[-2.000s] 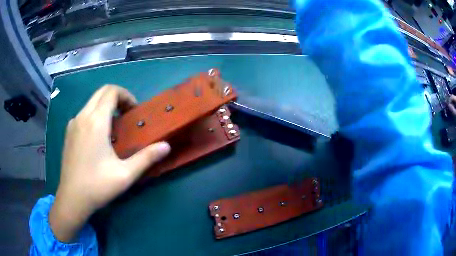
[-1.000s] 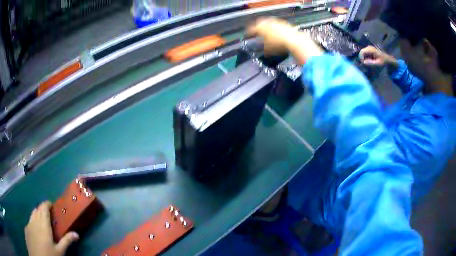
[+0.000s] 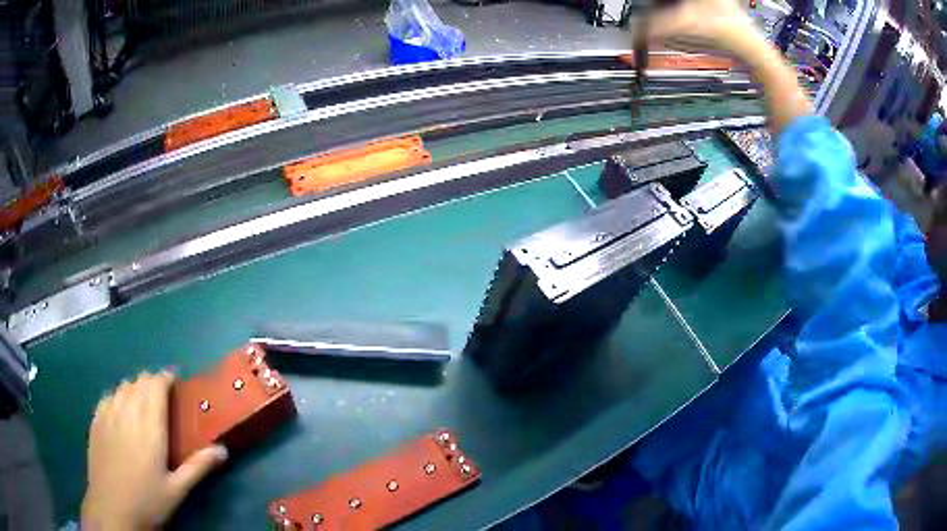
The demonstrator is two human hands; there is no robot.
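My left hand (image 3: pixel 135 446), at the lower left, grips an orange block (image 3: pixel 223 404) with small metal dots on top. A single orange plate (image 3: pixel 379 487) lies on the green bench to its right. A thin flat metal plate (image 3: pixel 353 340) lies behind them. A tall stack of black plates (image 3: pixel 582 259) stands right of centre. My right hand (image 3: pixel 701 26), blurred at the top right above the conveyor, holds a narrow dark plate (image 3: pixel 639 67) hanging from its fingers, seen edge-on.
The conveyor rails (image 3: pixel 332 197) run behind the bench, with orange plates (image 3: pixel 358 164) on them. Smaller black stacks (image 3: pixel 654 166) stand at the back right, near a tray of shiny pieces (image 3: pixel 750 145). A person's blue sleeve (image 3: pixel 903 249) is at the right. A blue bin (image 3: pixel 426 47) stands beyond.
The view has swung right from the bench onto the black stacks and conveyor. My right hand has risen from the black parts with a dark plate. My left hand keeps hold of the orange block.
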